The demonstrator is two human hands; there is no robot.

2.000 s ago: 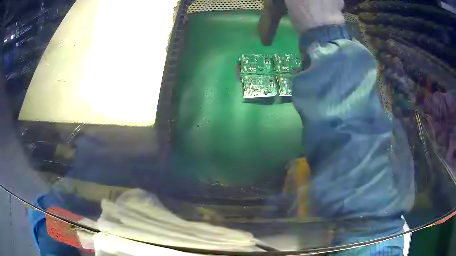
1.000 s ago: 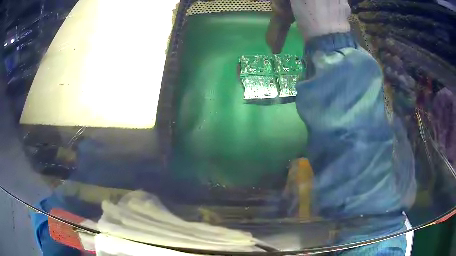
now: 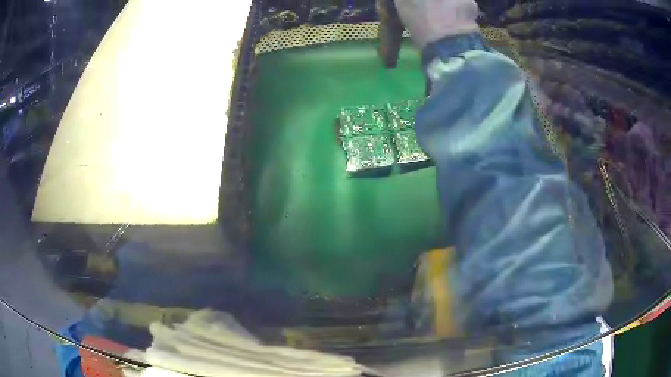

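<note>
A green circuit board panel (image 3: 368, 140) with silver and dark components lies on the green mat (image 3: 331, 221) behind the curved window. Its right part is hidden by my right sleeve. My right hand (image 3: 441, 18), in a white glove, is beyond the panel and cut off by the top edge; its fingers do not show. A dark upright post or tool (image 3: 389, 37) stands just left of it; whether the hand holds it I cannot tell. My left hand is not in view.
A bright cream-white slanted sheet (image 3: 147, 118) covers the left of the window. A perforated strip (image 3: 316, 35) borders the mat's far edge. A white cloth bundle (image 3: 221, 346) and a red pad (image 3: 103, 362) lie at the bottom left. A yellow-orange shape (image 3: 440, 287) shows beside my sleeve.
The view has shifted, so the mat and panel sit lower. My right hand and the dark post have moved together, first slightly right, then left and farther from the panel.
</note>
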